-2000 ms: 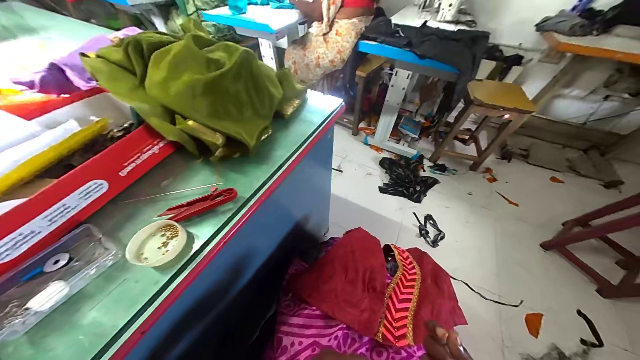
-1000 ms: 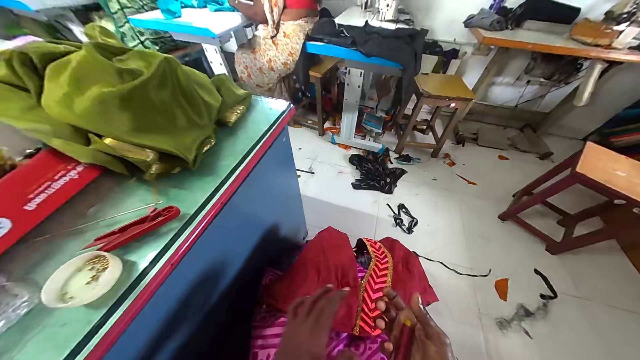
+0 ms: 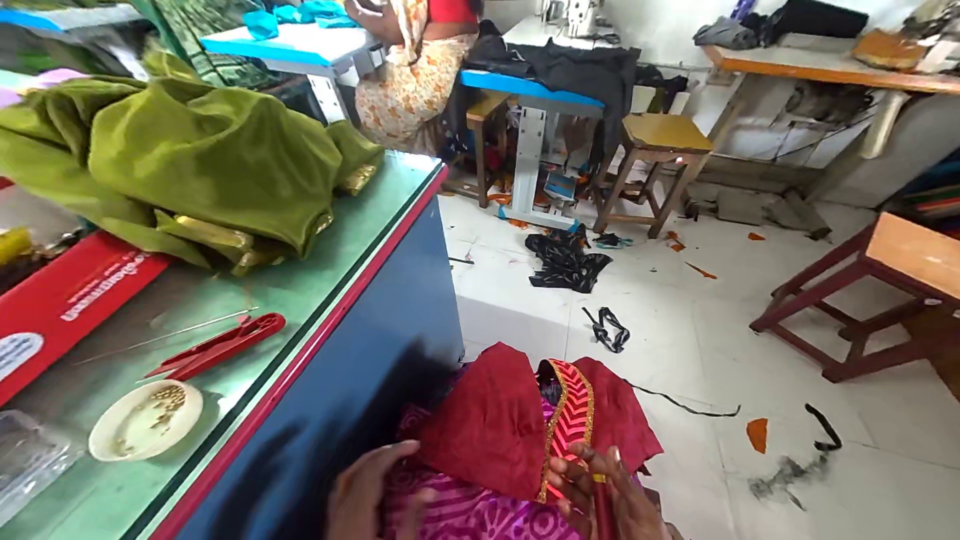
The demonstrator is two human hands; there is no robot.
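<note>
A dark red garment piece [image 3: 487, 427] with a pink-and-gold chevron trim band [image 3: 574, 405] lies over purple patterned cloth [image 3: 480, 510] at the bottom. My left hand [image 3: 375, 487], fingers apart and holding nothing visible, is at the left edge of the red cloth. My right hand [image 3: 600, 487] rests at the lower end of the trim; a red stick-like thing [image 3: 603, 506] with a yellow band lies along its fingers. On the glass-topped counter [image 3: 315, 300] are red thread snips [image 3: 225, 346], a thin metal needle-like rod [image 3: 180, 331] and a small white dish of gold beads [image 3: 146, 420].
Olive green fabric [image 3: 217, 165] and a red box [image 3: 75, 307] occupy the counter. A person [image 3: 412, 75] sits beyond it near blue-edged tables. Wooden stools [image 3: 664, 139] [image 3: 919, 251], black cloth [image 3: 566, 259] and scraps stand or lie on the tiled floor.
My left hand, unseen two seconds ago, came in over the red cloth and has since moved left off it. My right hand has come further into view at the trim. The view has swung right.
</note>
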